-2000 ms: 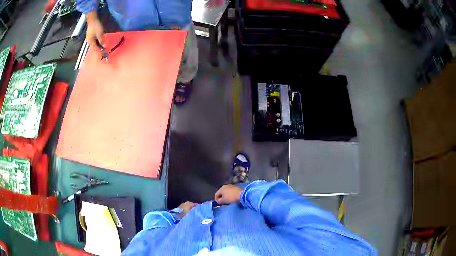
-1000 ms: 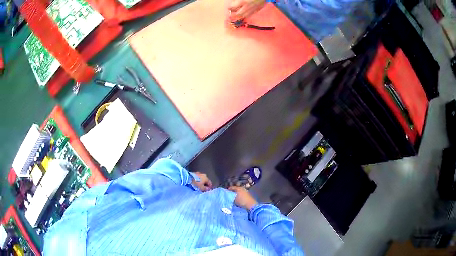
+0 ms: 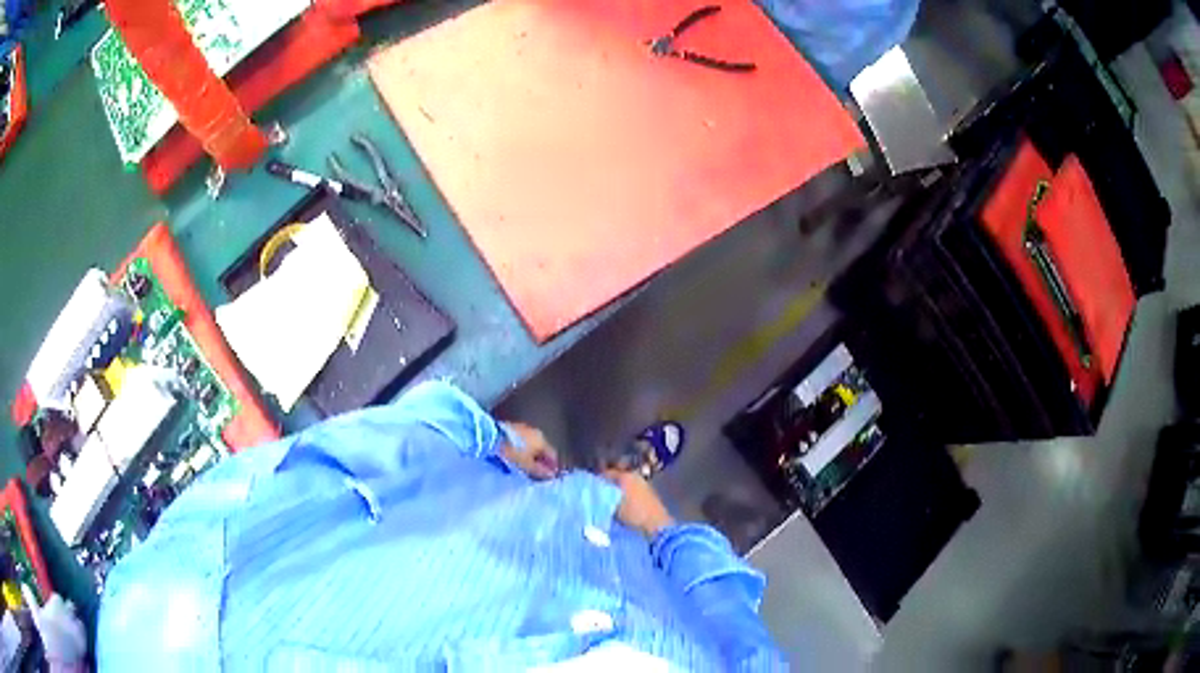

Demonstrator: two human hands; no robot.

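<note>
My left hand [image 3: 529,450] and my right hand [image 3: 637,500] are at the front of my blue smock, low in the head view. Both are small and blurred, and I cannot tell whether they hold anything. Nearest in front lies a flat red foam pad [image 3: 592,171] on the green bench [image 3: 461,118]. Side cutters [image 3: 698,50] lie open on its far part, with no hand on them. A black tray [image 3: 415,329] with a cream paper [image 3: 300,309] on it stands left of the pad. Pliers [image 3: 382,184] and a marker pen [image 3: 300,174] lie beyond the tray.
Component-side circuit boards [image 3: 171,345] lie on red foam at the left. A solder-side board [image 3: 132,99] is under a red strap [image 3: 184,86]. Black crates [image 3: 961,289] stand on the floor at right, near a lower crate with a board [image 3: 832,427]. Another person's blue sleeve [image 3: 849,33] shows at the top.
The view has swung round since the first frame, so the bench and pad appear rotated. The other person's hand has left the side cutters, which now lie opened wider on the pad.
</note>
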